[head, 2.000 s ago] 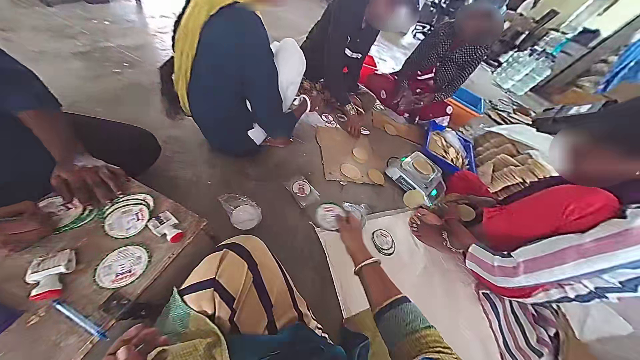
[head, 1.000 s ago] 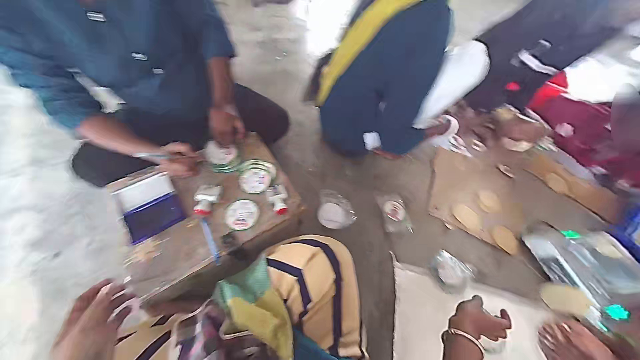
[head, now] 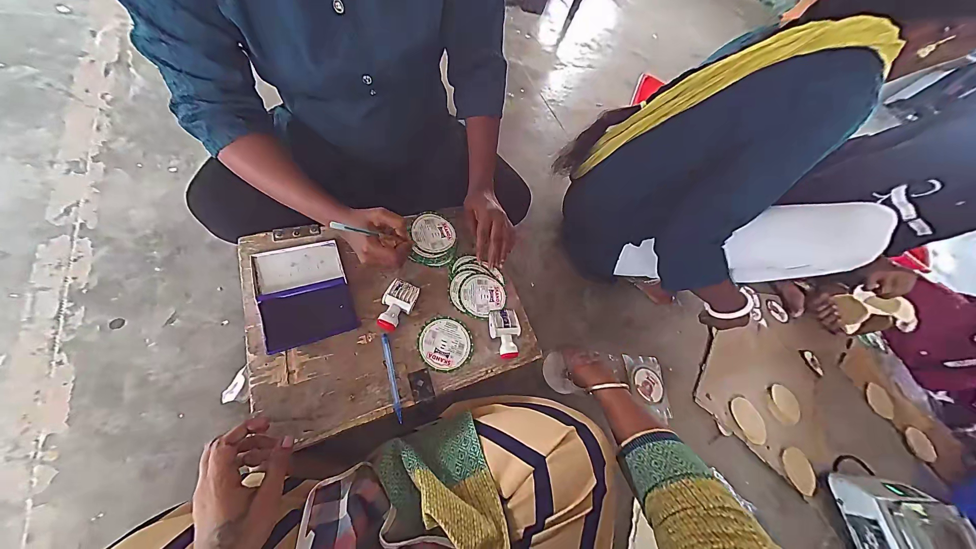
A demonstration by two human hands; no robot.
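Note:
My left hand (head: 242,476) is raised over my lap at the wooden board's near left corner, fingers apart and curled, holding nothing that I can see. My right hand (head: 587,370) reaches to the floor beside the board and touches a clear plastic packet (head: 560,372); whether it grips the packet is unclear. Another clear packet with a round label (head: 648,384) lies just right of my wrist. On the wooden board (head: 305,396) are a single round green-edged label (head: 445,345), a fanned stack of labels (head: 480,293), two self-inking stamps (head: 399,301) (head: 505,332) and a blue pen (head: 392,377).
An open ink pad (head: 305,297) lies on the board's left side. Across it, a person in a blue shirt holds a thin pen (head: 354,228) beside more round labels (head: 433,235). At right, other people sit near cardboard with flat discs (head: 748,420) and a scale (head: 877,511).
The view has swung left toward the board. My right hand has moved from the white sheet to the packets on the floor beside the board.

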